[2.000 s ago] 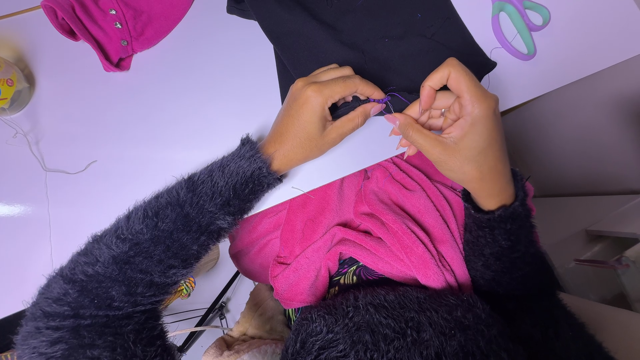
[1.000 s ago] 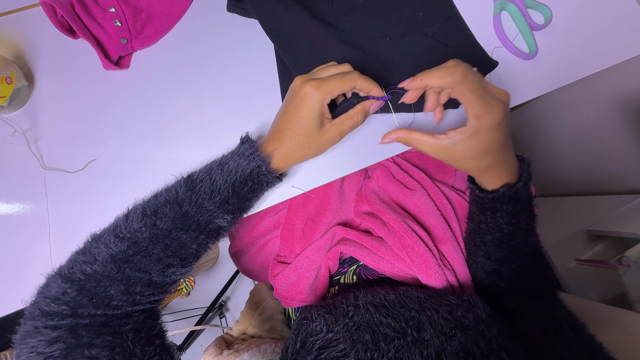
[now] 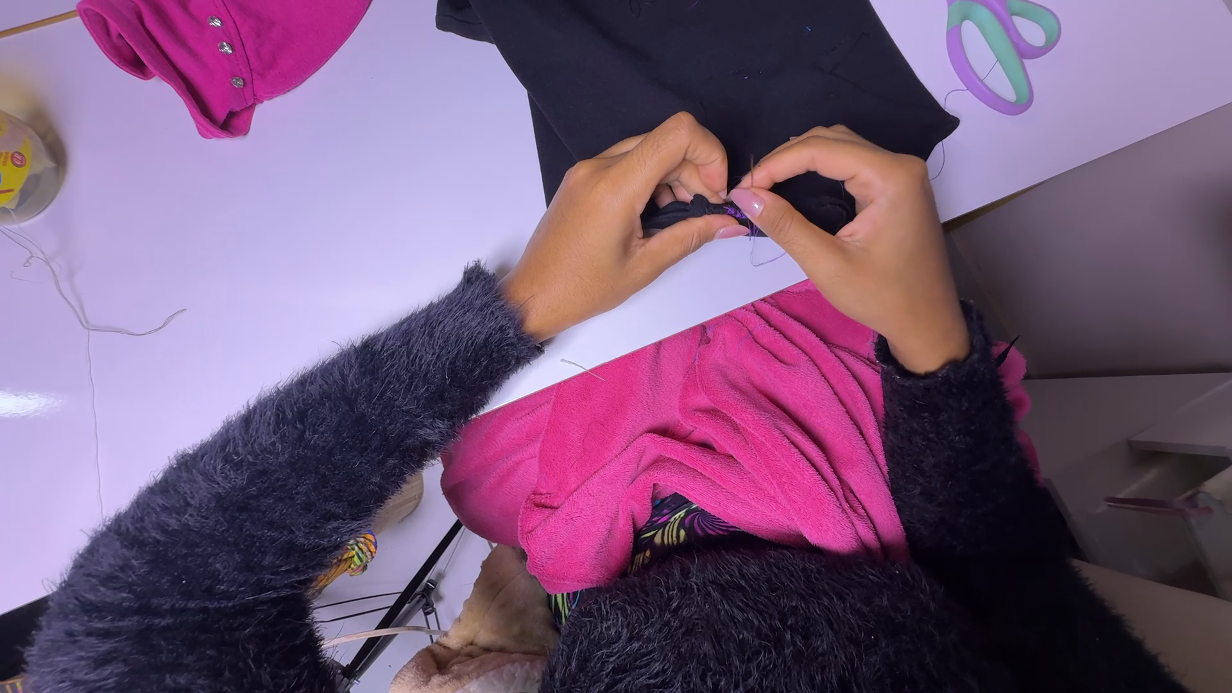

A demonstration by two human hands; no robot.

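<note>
Black fabric point(image 3: 693, 77) lies over the far side of the white table, its near edge bunched up between my hands. My left hand point(image 3: 630, 207) pinches that edge, where purple stitching point(image 3: 736, 210) shows beside the fingertips. At the same spot, my right hand point(image 3: 852, 207) has its thumb and index finger closed together on the fabric edge. A thin needle point(image 3: 752, 173) appears upright at these fingertips, partly hidden by them. A loop of purple thread point(image 3: 765, 258) hangs just below.
Scissors with purple and mint handles point(image 3: 1001, 58) lie at the top right. Pink fabric with metal snaps point(image 3: 231, 58) is at the upper left, near a clear container point(image 3: 34, 168). Loose thread point(image 3: 91, 327) trails on the table point(image 3: 289, 231). A pink cloth point(image 3: 693, 414) covers my lap.
My right hand, its fingers spread apart around the needle one second ago, has come back to the fabric edge beside my left fingertips. My left hand keeps its hold on the black fabric.
</note>
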